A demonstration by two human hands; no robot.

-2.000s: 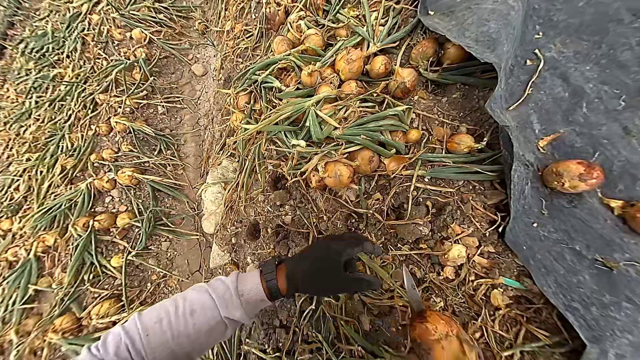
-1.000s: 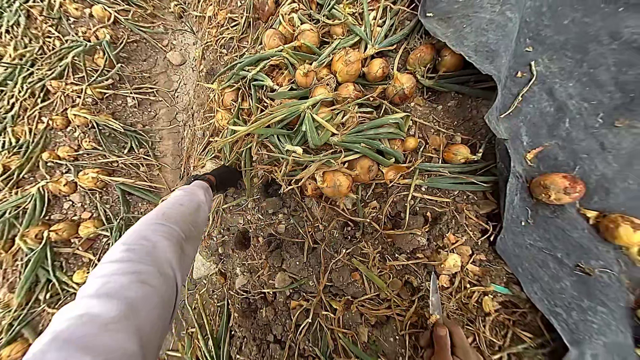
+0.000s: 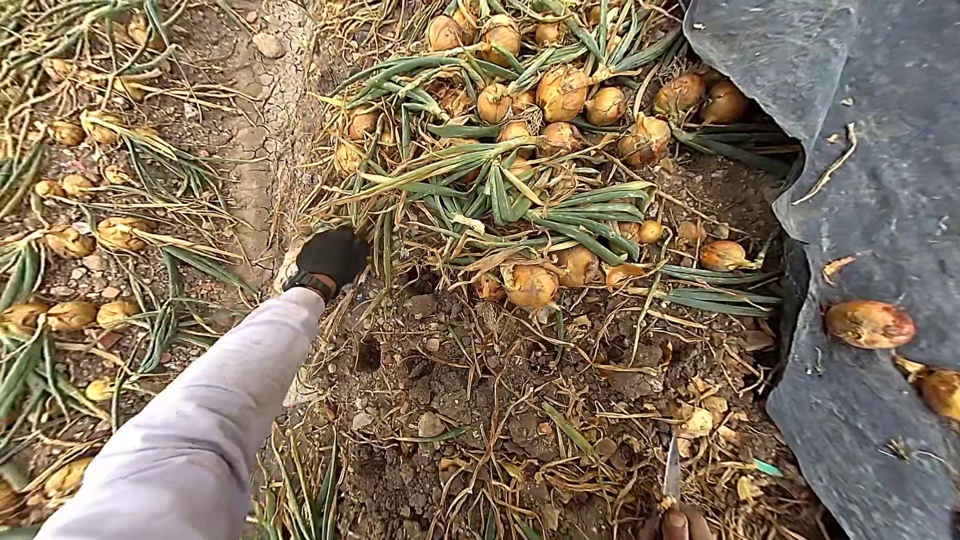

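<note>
My left hand (image 3: 332, 259), in a black glove with a dark watch at the wrist, reaches to the left edge of the onion pile. Green and dry onion leaves (image 3: 385, 247) lie right at its fingers, which are mostly hidden, so any grip is unclear. At the bottom right my bare right hand (image 3: 679, 524) is closed on a knife, its blade (image 3: 672, 472) pointing up and away over dry leaf scraps. Brown onions (image 3: 531, 286) with leaves attached lie heaped right of my left hand.
Dark plastic sheeting (image 3: 862, 195) covers the right side, with a loose onion (image 3: 870, 324) on it. Another row of onions (image 3: 71, 316) lies along the left, past a cracked soil furrow (image 3: 255, 142). Bare clods and a stone (image 3: 430, 425) lie below the pile.
My left hand has moved from beside the knife to the left edge of the pile. The onion seen at the knife two seconds ago no longer shows there.
</note>
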